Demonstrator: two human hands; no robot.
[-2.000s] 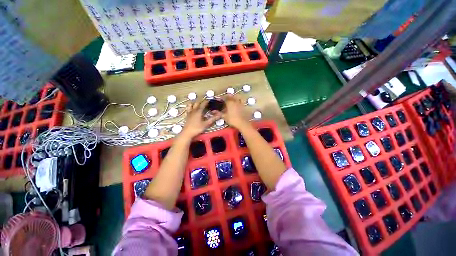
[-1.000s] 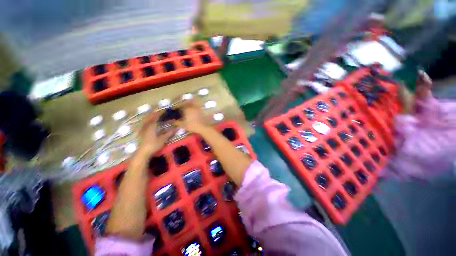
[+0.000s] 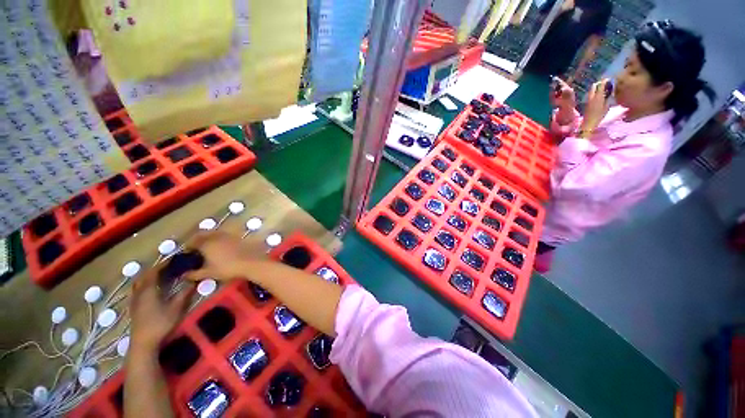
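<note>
Both hands meet over the rows of white charging pucks [image 3: 131, 269], just beyond the main red tray [image 3: 228, 300]. A dark watch body [image 3: 181, 264] is between them. My right hand [image 3: 219, 255] has its fingers on the watch from the right. My left hand [image 3: 155, 300] is at its left and near side, slightly blurred. How the grip is shared is partly hidden. The main tray holds dark, glossy watches in its pockets, and my forearms cover part of it.
A second red tray [image 3: 454, 214] of watches lies at the right, with another tray [image 3: 523, 155] behind it near a person in pink. A metal post [image 3: 377, 106] stands between. A red tray [image 3: 139, 195] lies beyond the pucks. Printed sheets [image 3: 49, 122] hang at upper left.
The view has swung to the right, so the person and the right trays show more fully and the lit blue watch is out of view. My hands stay together around the dark watch.
</note>
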